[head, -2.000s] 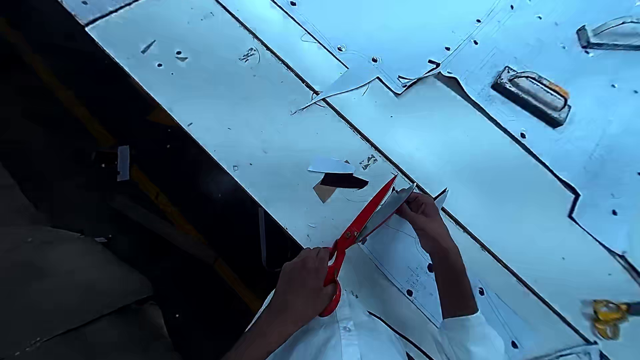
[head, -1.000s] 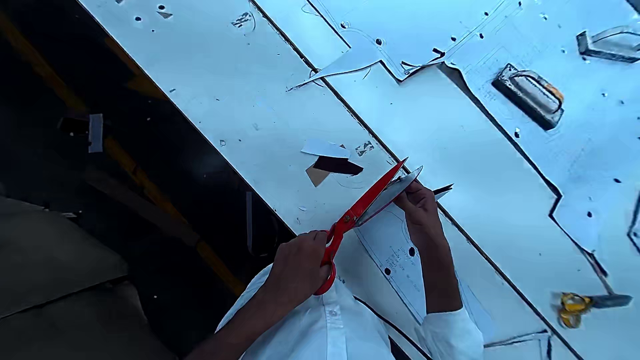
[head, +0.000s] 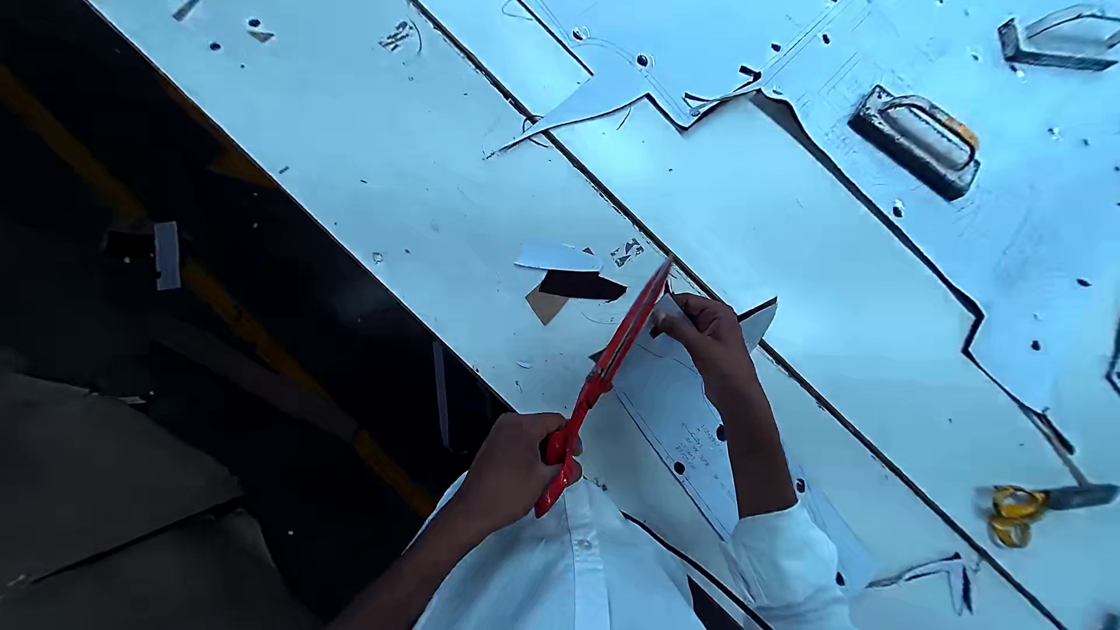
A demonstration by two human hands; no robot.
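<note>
Red-handled scissors (head: 604,376), red along the blades too, are gripped in my left hand (head: 516,472), with their tip pointing up and to the right. Beside the blades my right hand (head: 709,337) pinches a small pale piece of sheet material (head: 672,313); part of it is hidden by the fingers and the blades. Beneath my right forearm lies a pale sheet (head: 674,420) with handwriting and dark holes. White, black and tan scraps (head: 582,284) lie left of the scissor tip on the white table (head: 411,210).
Two metal weights with handles, one nearer (head: 914,140) and one at the top right (head: 1059,39), rest on large marked sheets (head: 1015,254). Yellow-handled scissors (head: 1019,514) lie at the lower right. The table's left edge borders a dark floor with yellow lines (head: 219,302).
The red scissors' blades, apart from each other a second ago, now look nearly together. The pale piece in my right hand has turned and shows less of its surface.
</note>
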